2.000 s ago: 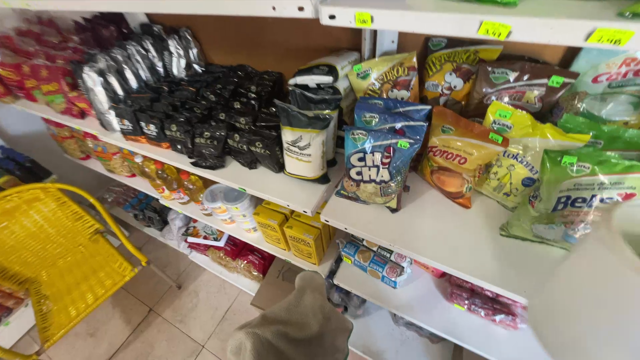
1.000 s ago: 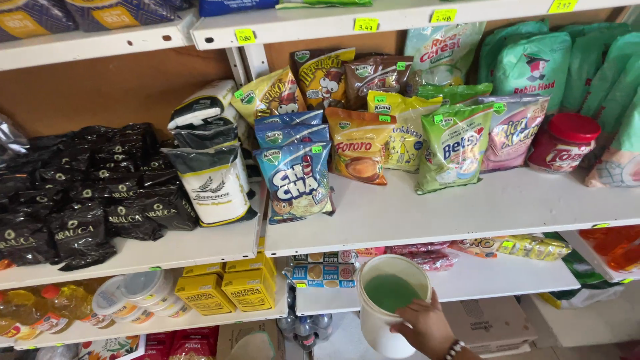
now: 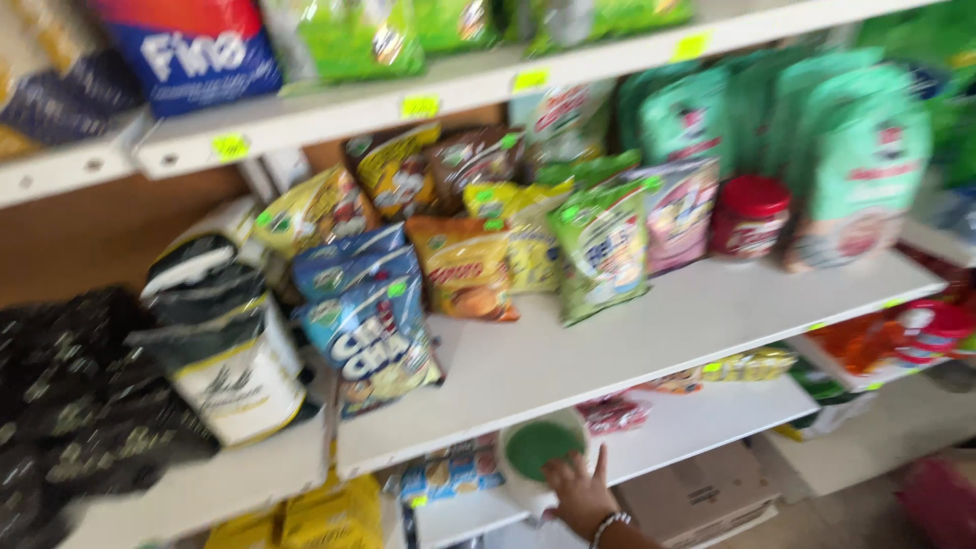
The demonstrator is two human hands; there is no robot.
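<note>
My right hand [image 3: 581, 494], with a beaded bracelet at the wrist, reaches in from the bottom edge. Its fingers lie over the rim of a white tub [image 3: 526, 488] with a green inside, and one finger points up, apart from the tub. The tub is at the lower shelf, just below the front edge of the middle shelf, beside blue-and-white packets [image 3: 450, 473]. Blur hides the exact grip and whether the tub rests on the shelf. My left hand is out of view.
The middle shelf [image 3: 534, 358] holds blue bags [image 3: 374, 335], an orange bag [image 3: 465, 267], green bags [image 3: 602, 252] and a red-lidded jar [image 3: 751, 217]. Black packs [image 3: 84, 412] lie at left. Yellow boxes [image 3: 335, 511] and a cardboard box [image 3: 701, 488] are below.
One second ago the tub was in front of the lower shelf in my right hand; now its top is close under the middle shelf's edge. The view has swung and tilted.
</note>
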